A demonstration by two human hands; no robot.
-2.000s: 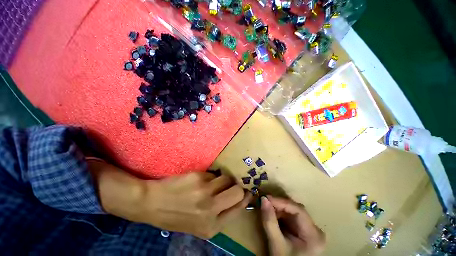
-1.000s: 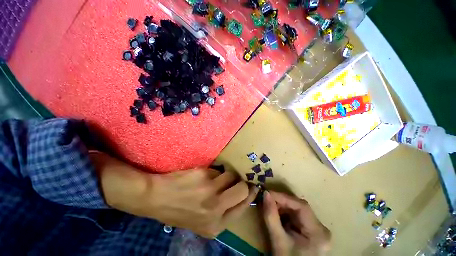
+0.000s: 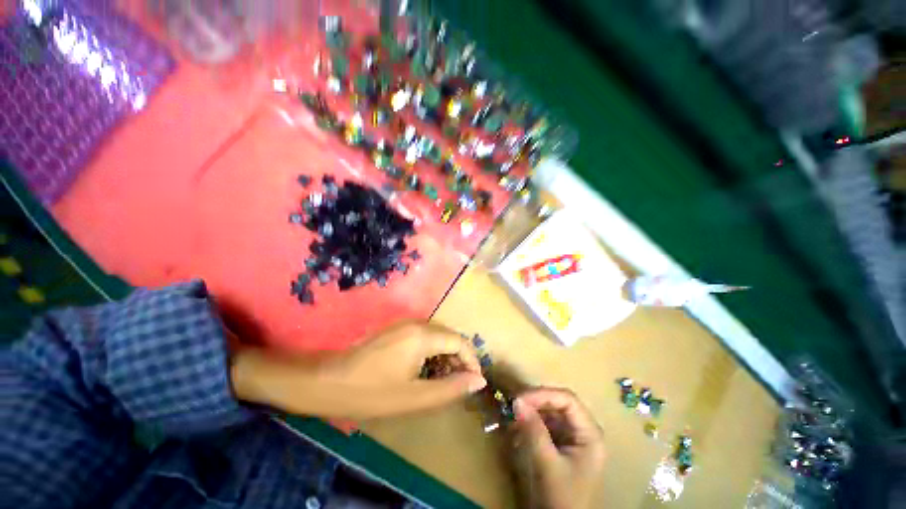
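Observation:
Tiny dark caps (image 3: 356, 234) lie heaped on the red mat. A few more small dark pieces (image 3: 481, 346) lie on the brown board beside my left fingertips, partly hidden. My right hand (image 3: 558, 437) pinches a tiny dark piece (image 3: 508, 406) between thumb and forefinger; blur hides its detail. My left hand (image 3: 373, 373) is curled just left of it, fingertips close to the right hand's; whether it holds anything cannot be told. A tiny pale piece (image 3: 491, 427) shows just below, between the hands. Small green modules (image 3: 639, 397) lie loose on the board at right.
A clear tray of modules (image 3: 427, 124) lies behind the heap. A white box (image 3: 594, 308) holds a red tube (image 3: 549, 268); a nozzle bottle (image 3: 668, 290) is beside it, near the pale rail (image 3: 740, 343). A purple tray (image 3: 75, 99) is at far left. Shiny film (image 3: 666, 481) lies at lower right.
The view has pulled back and blurred, showing more bench beyond the rail. The left fingertips have parted slightly from the right ones and cover more of the small dark pieces.

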